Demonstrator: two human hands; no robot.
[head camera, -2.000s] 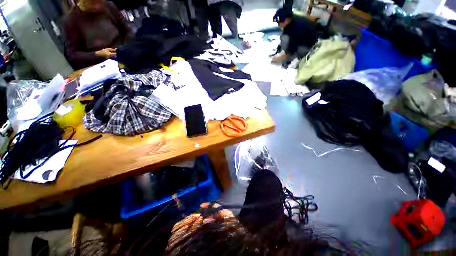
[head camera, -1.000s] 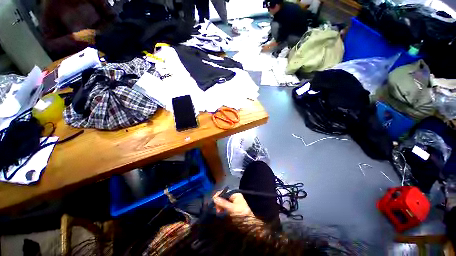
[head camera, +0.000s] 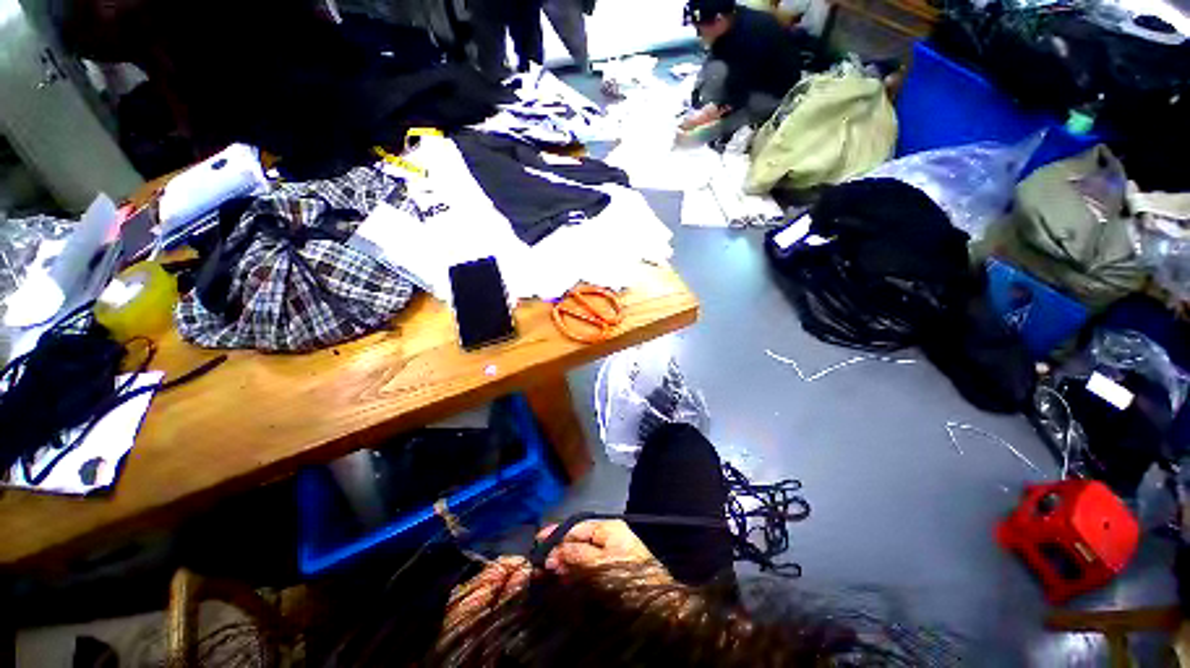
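Observation:
A narrow black cord (head camera: 672, 519) runs from the fingers across the wearer's dark knee, and a loose tangle of black cord (head camera: 767, 518) hangs beyond the knee. My right hand (head camera: 594, 546) pinches the cord at the bottom centre. My left hand (head camera: 493, 590) is close beside it at the cord's end, dim and partly covered by hair; its fingers seem to touch the cord. Hair hides much of both hands.
The wooden table (head camera: 300, 405) holds orange scissors (head camera: 587, 313), a phone (head camera: 482, 303), a plaid garment (head camera: 307, 281) and a black cord heap (head camera: 59, 392). A blue crate (head camera: 392, 522) is below. A red stool (head camera: 1070, 535) and black bags (head camera: 874, 268) are on the floor.
My right hand has come up into view with the cord. The left hand now meets it at the cord. The view has shifted slightly, and the person opposite has darkened into shadow.

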